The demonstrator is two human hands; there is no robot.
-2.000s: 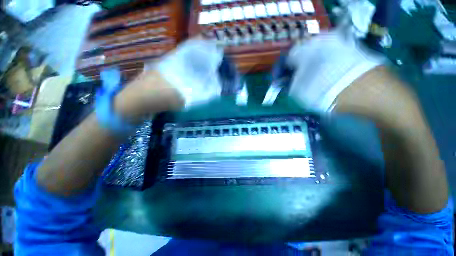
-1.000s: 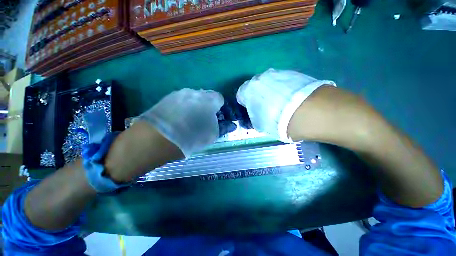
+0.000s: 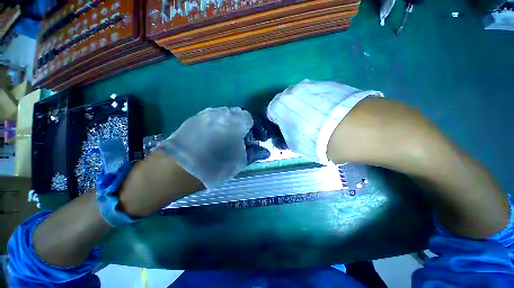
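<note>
The silver ridged heat sink (image 3: 265,184) lies in a dark fixture (image 3: 352,181) with pale lettering along its front edge. My left hand (image 3: 217,140), in a white glove with dark fingertips, is over the heat sink's back part, left of its middle. My right hand (image 3: 307,119), gloved the same way, is just right of it, fingers pointing down and inward. The fingertips of both hands nearly meet over a small white area at the heat sink's back edge. The hands hide most of that edge. I cannot tell what the fingers hold.
A black bin (image 3: 135,121) with heaped small silver screws (image 3: 101,149) stands at the left, with white bits on its rim. Stacked orange-brown trays (image 3: 253,36) of parts stand at the back. A dark pointed tool (image 3: 404,18) lies at the back right, a silver block (image 3: 500,18) at the far right.
Two seconds ago both hands were near the trays behind the fixture, with small white pieces at the fingertips. They came down onto the heat sink's back edge and have barely moved in the last second.
</note>
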